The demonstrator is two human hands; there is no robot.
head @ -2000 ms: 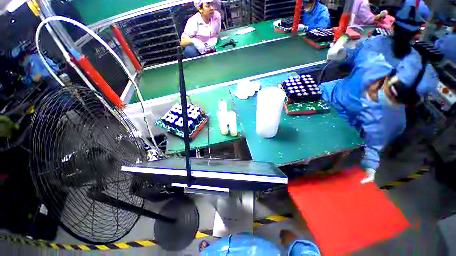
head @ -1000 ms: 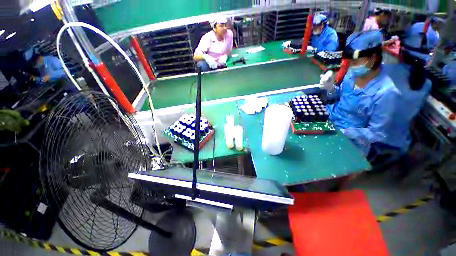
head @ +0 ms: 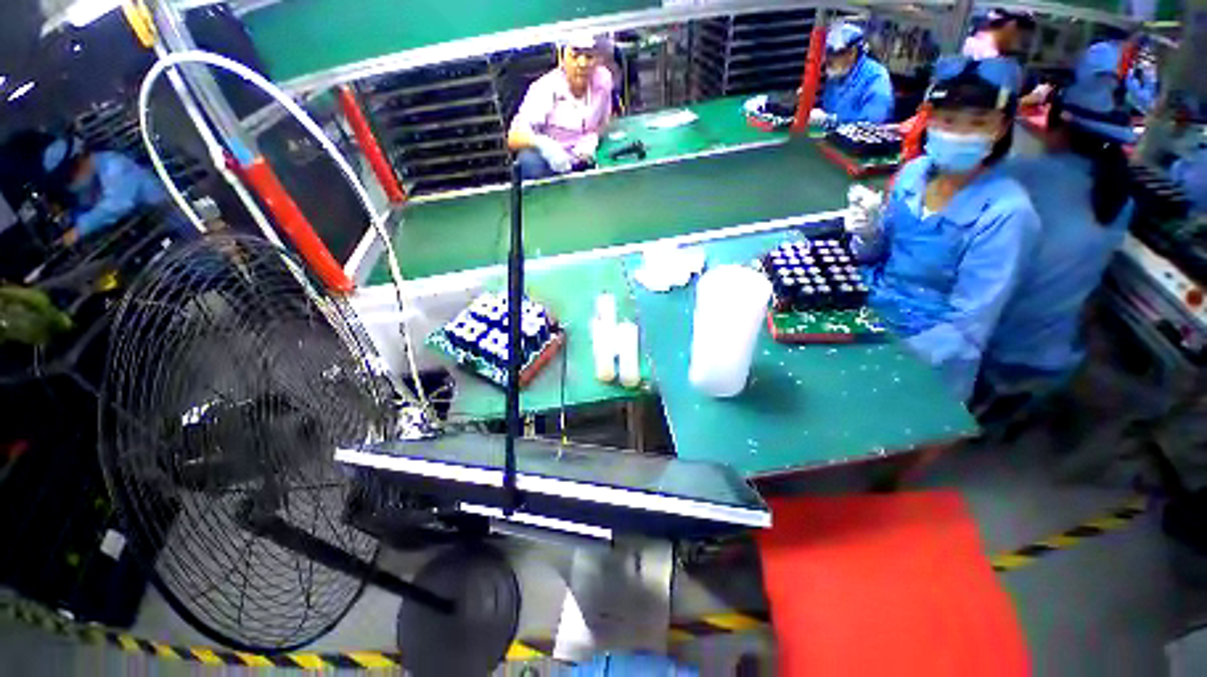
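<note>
Neither of my hands is in view. A translucent white plastic tub stands on the green bench. A populated circuit board with rows of dark, pale-topped capacitors lies behind it to the right. A second board with capacitors sits at the left, partly behind a thin black upright bar. Two cream bottles stand between that board and the tub. A crumpled white pile lies behind the tub. A flat red sheet is at the lower right, below the bench.
A monitor is near at bottom centre. A large black pedestal fan is at the left. A green conveyor runs behind the bench. A masked worker in blue sits at the right; other workers are farther back. Yellow-black tape marks the floor.
The blue worker at the right first leaned over with a hand on the red sheet, then sat upright, and now faces more toward me. The view has also shifted, moving the bench lower in the picture.
</note>
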